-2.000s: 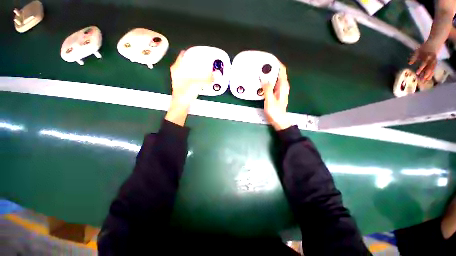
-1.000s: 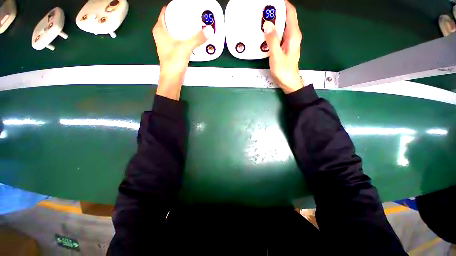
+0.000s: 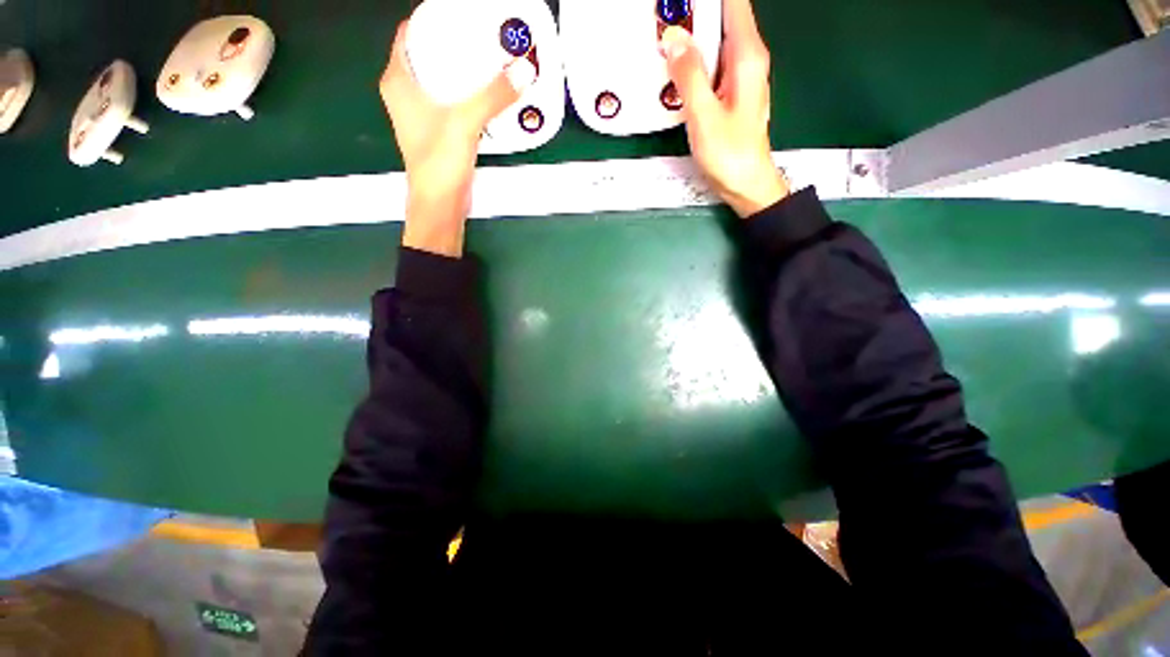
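My left hand [image 3: 443, 122] holds a white electronic unit [image 3: 456, 49] by its left side, the thumb just below its lit blue display. My right hand [image 3: 731, 109] holds a second white unit [image 3: 616, 58] by its right side, the thumb below its lit display, which is partly cut by the top edge. The two units stand side by side, nearly touching, over the far side of the rail. Each shows round buttons near its lower edge. The fingers behind the units are mostly hidden.
Cream units with short pegs lie on the dark green belt [image 3: 321, 141] at the upper left, one [image 3: 216, 64] nearest the held pair. A white rail [image 3: 308, 203] separates belt and glossy green worktop [image 3: 577, 372]. A grey post [image 3: 1026, 116] slants up at right. Cardboard [image 3: 77, 622] lies below.
The view has tilted down, so units and rail sit higher in the picture. Both displays, dark or dim two seconds ago, are lit blue. Both hands keep hold of their units.
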